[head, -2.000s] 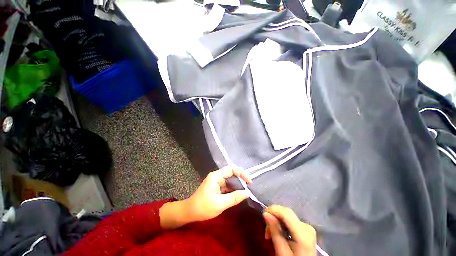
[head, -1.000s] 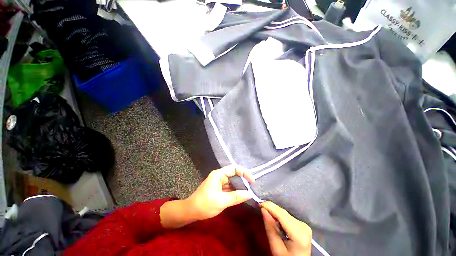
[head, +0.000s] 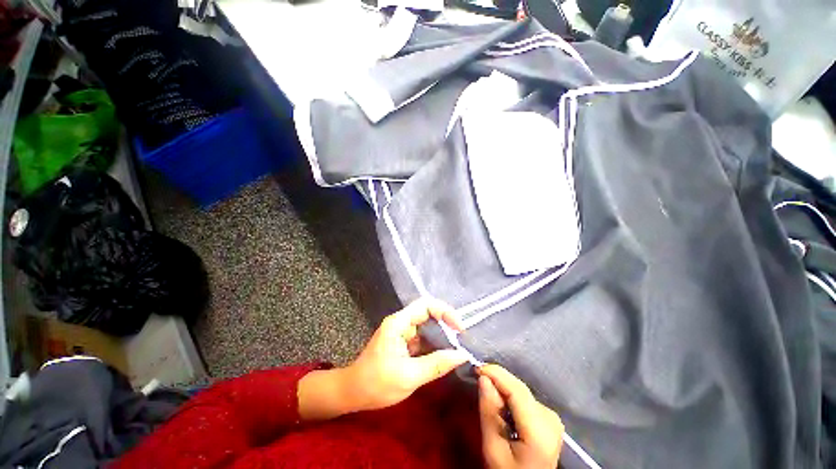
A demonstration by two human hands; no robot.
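A dark-grey garment (head: 642,275) with white piping covers the table and hangs over its near edge. A white panel (head: 524,197) lies on it. My left hand (head: 390,362) pinches the piped edge (head: 452,339) between thumb and fingers at the lower middle. My right hand (head: 518,417), just to the right and lower, has its fingertips closed at the same edge. A small dark tool (head: 510,421), which looks like thread snips, shows partly inside my right hand; its blades are mostly hidden.
A printed bag (head: 747,46) and a thread cone (head: 614,25) are at the upper right. A blue bin (head: 211,156), black bag (head: 87,256) and green bag (head: 64,137) stand at left. More grey garments lie at lower left (head: 101,412) and right (head: 807,238).
My right hand has moved slightly up and left along the piped edge, closer to my left hand. My left hand keeps its pinch in nearly the same place.
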